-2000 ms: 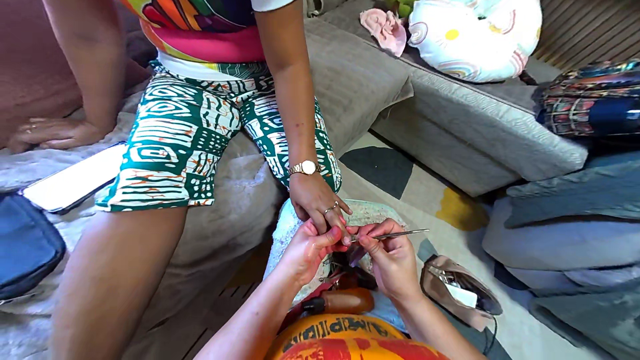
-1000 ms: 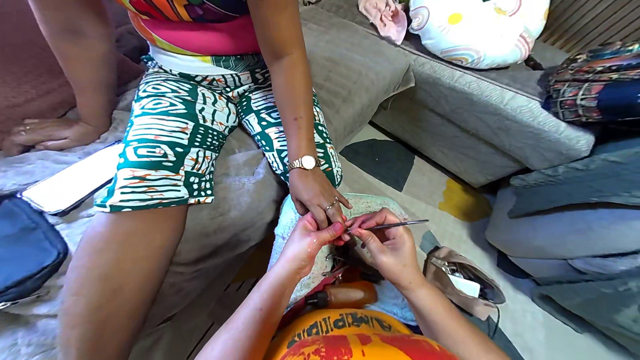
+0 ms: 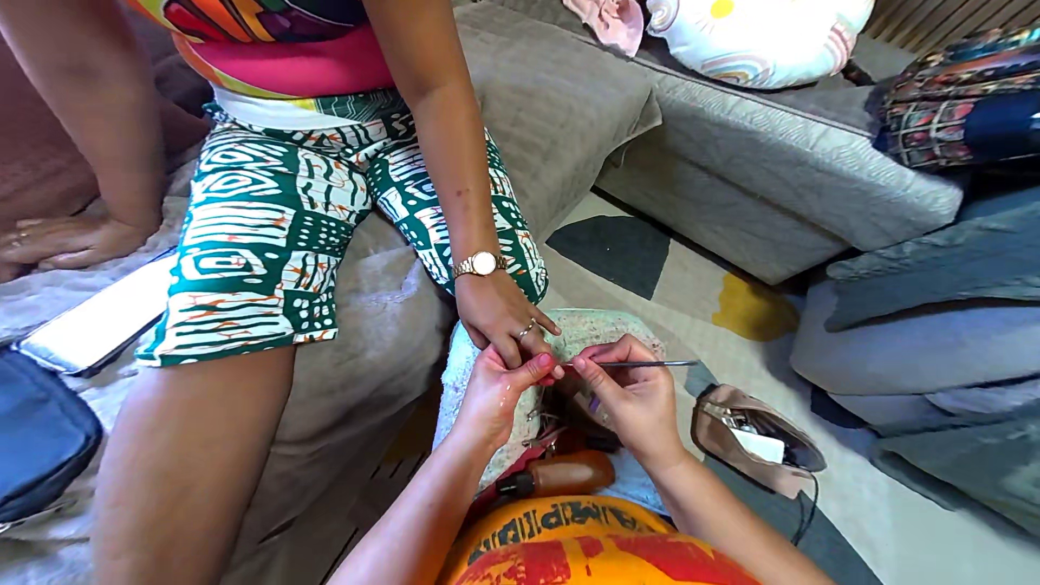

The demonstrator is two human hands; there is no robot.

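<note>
My left hand (image 3: 497,398) grips a fingertip of the other person's hand (image 3: 504,317), which wears a ring and has a gold-coloured wristwatch (image 3: 482,263) above it. Between the thumb and fingers of my right hand (image 3: 638,390) is a thin metal manicure tool (image 3: 650,364). Its handle points right, and its other end is at the nail of the held finger; exact contact is too small to tell. Beneath the hands lies a pale speckled towel (image 3: 605,325). White drops or smears show on my left hand near the thumb base.
An amber bottle with a black cap (image 3: 569,474) lies at my lap. On the patterned rug, to the right, sits an open brown pouch (image 3: 751,439) with small items. The person sits on a grey sofa (image 3: 552,106); a phone-like flat object (image 3: 101,313) and a dark blue case (image 3: 45,439) lie at left.
The tool in my right hand has shifted in angle and now lies nearly level. My left hand still holds the other person's finger.
</note>
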